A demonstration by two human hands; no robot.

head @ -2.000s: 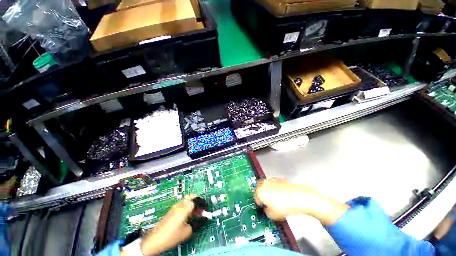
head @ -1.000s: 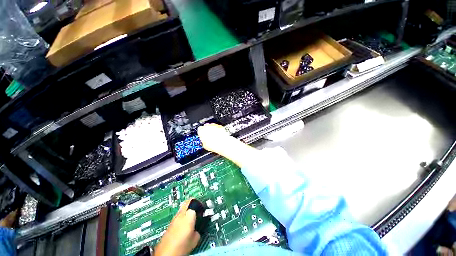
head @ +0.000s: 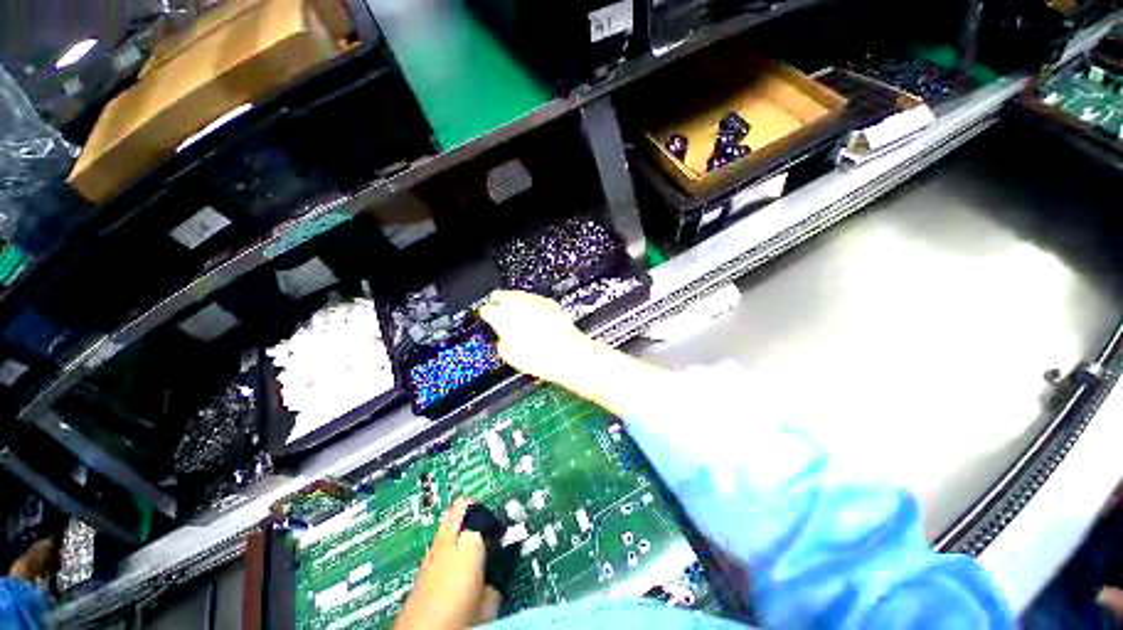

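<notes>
The green circuit board (head: 579, 468) lies in front of me with white and dark parts on it. My left hand (head: 462, 560), with black covers on its fingertips, is over the middle of the board; whether it holds anything is hidden. My right hand (head: 523, 335) is at the right end of the tray of blue components (head: 453, 372), by the grey parts (head: 422, 318) and small pale components (head: 601, 297). Its fingertips point into the trays, and I cannot tell whether they pinch a part.
White connectors (head: 330, 367) fill a tray left of the blue one. Dark parts (head: 219, 425) lie farther left. A cardboard box (head: 739, 123) holds black components. A metal plate (head: 887, 332) and conveyor rail (head: 1028, 474) are at right. Another person's hand (head: 35, 560) shows at lower left.
My right hand has gone from the board's right edge up to the trays and stays there. My left hand remains over the board. The view has turned and shifted.
</notes>
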